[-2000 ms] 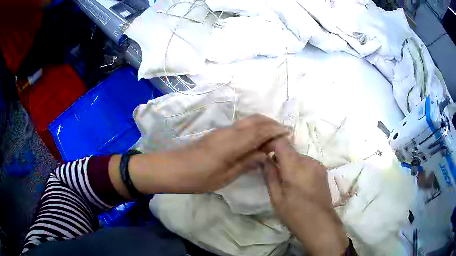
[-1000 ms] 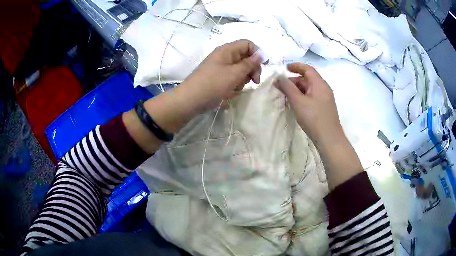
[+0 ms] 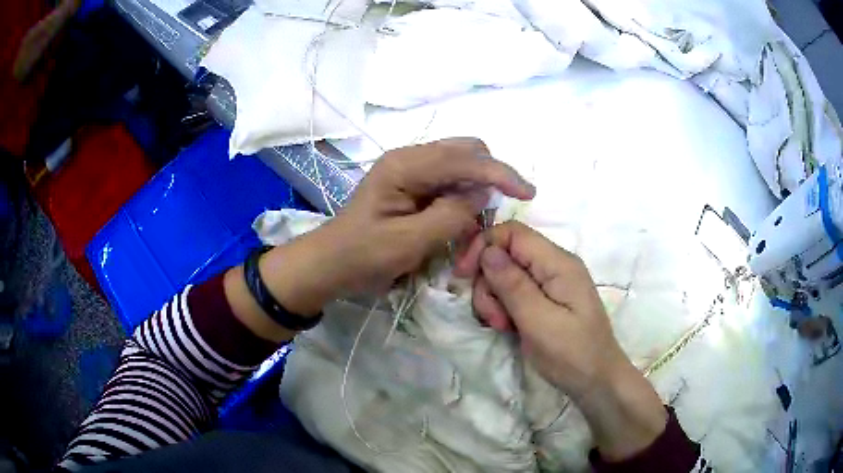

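The cream padded garment point(image 3: 397, 369) lies bunched over the lap and the table edge below my hands. My left hand point(image 3: 430, 208) pinches a small white piece point(image 3: 494, 198) between its fingers. My right hand point(image 3: 518, 277) is closed beside it, thumb against bent fingers, close to the left fingertips; what it pinches is too small and blurred to name. A thin whitish cord point(image 3: 349, 369) hangs in a loop from below my left hand over the garment. The part of the garment right under the fingers is partly hidden.
More white padded cloth point(image 3: 462, 55) covers the table, with loose cord point(image 3: 314, 83) on it. A white-and-blue sewing machine point(image 3: 800, 231) stands at right. Blue bin point(image 3: 185, 231) and red bin point(image 3: 102, 175) are at left. Another person's hand point(image 3: 42, 42) shows at top left.
My hands have moved down and closer together from the raised garment edge. The garment's upper part has dropped and bunched below them. The view has shifted slightly. A hand has appeared at top left.
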